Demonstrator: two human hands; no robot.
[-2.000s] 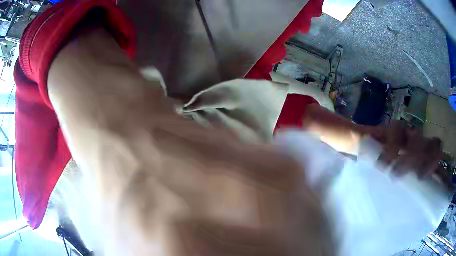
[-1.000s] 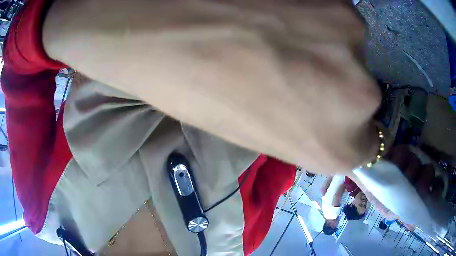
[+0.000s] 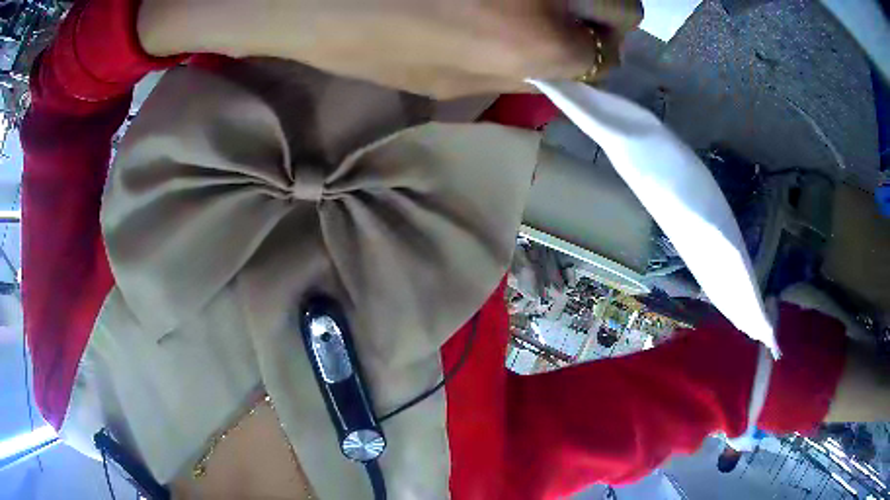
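My left arm crosses the top of the view from the left. My left hand (image 3: 607,21), with a gold bracelet at the wrist, is dark and cut off by the top edge; its grip cannot be told. A plain white sheet (image 3: 673,200) runs from beside this wrist down to the right, ending in a point over my right sleeve. My right arm in its red sleeve (image 3: 625,410) reaches to the right edge; the hand is out of the picture.
A beige bow (image 3: 308,186) covers my chest, with a black cable control (image 3: 337,376) hanging below it. Grey floor (image 3: 771,88) shows at the upper right. Dark equipment stands behind the sheet. The factory background appears upside down.
My left arm has moved up in the picture, uncovering the bow. The white sheet shows more fully now. My right sleeve has come into view at the lower right.
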